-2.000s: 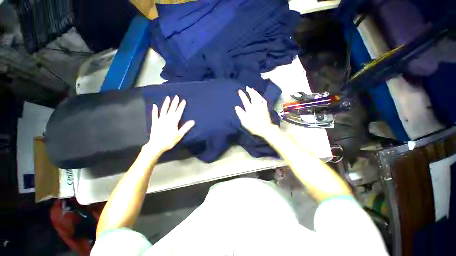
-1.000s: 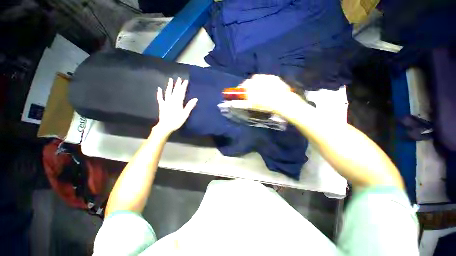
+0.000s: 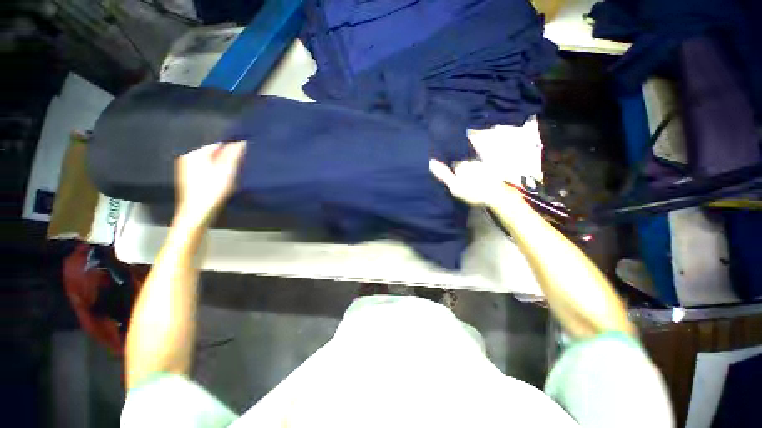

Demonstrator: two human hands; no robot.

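Note:
A navy garment (image 3: pixel 342 167) lies over the right part of the long dark padded form (image 3: pixel 150 138), its lower edge hanging to the pale table. My left hand (image 3: pixel 207 177) is closed on the garment's left edge, slightly blurred. My right hand (image 3: pixel 468 182) is at the garment's right end; the fingers are bright and blurred, and whether they grip cloth cannot be told. The steam iron (image 3: pixel 543 203) is parked at the table's right end, partly hidden behind my right forearm.
A rumpled navy garment pile (image 3: pixel 418 58) lies behind the form. A blue beam (image 3: pixel 255 50) stands at back left. A small carton (image 3: pixel 71 192) is at the left end, a red bag (image 3: pixel 92 292) below it. The neighbouring station (image 3: pixel 702 251) is at right.
The iron has left the garment and sits at the right end. My right hand has let it go and is at the cloth. My left hand has moved left and closed on the garment's edge.

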